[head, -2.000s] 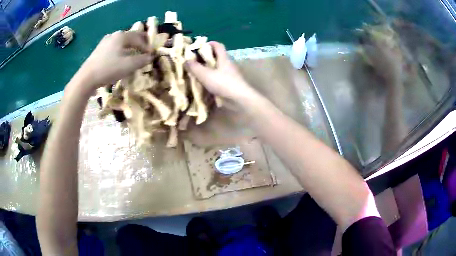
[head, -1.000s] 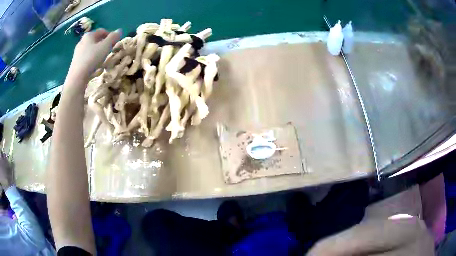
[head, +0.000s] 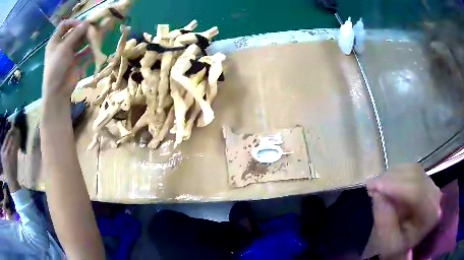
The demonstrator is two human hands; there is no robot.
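Observation:
A heap of beige bent legs (head: pixel 163 84) with black bits among them lies on the brown bench top at left centre. My left hand (head: pixel 66 58) is raised at the heap's upper left, its fingertips on a blurred beige leg piece (head: pixel 102 30) with a dark patch, held over the green belt. My right hand (head: pixel 404 203) is low at the right, by the bench's front edge, blurred with curled fingers; whether it holds anything is unclear. A small white oval dish (head: pixel 267 153) with a thin pale stick sits on a spotted cardboard pad (head: pixel 241 170).
A white bottle-like thing (head: pixel 347 37) stands at the back right, beside a clear sheet (head: pixel 407 96) with a pale edge. The green belt (head: pixel 274 15) runs behind the bench. Another person's hand (head: pixel 10 152) and light sleeve show at far left. A pink-lit carton (head: pixel 447 218) is at lower right.
A beige leg piece is now raised at my left hand. My right hand, low at the right edge, has come up a little and curled. The heap's left side has spread outward.

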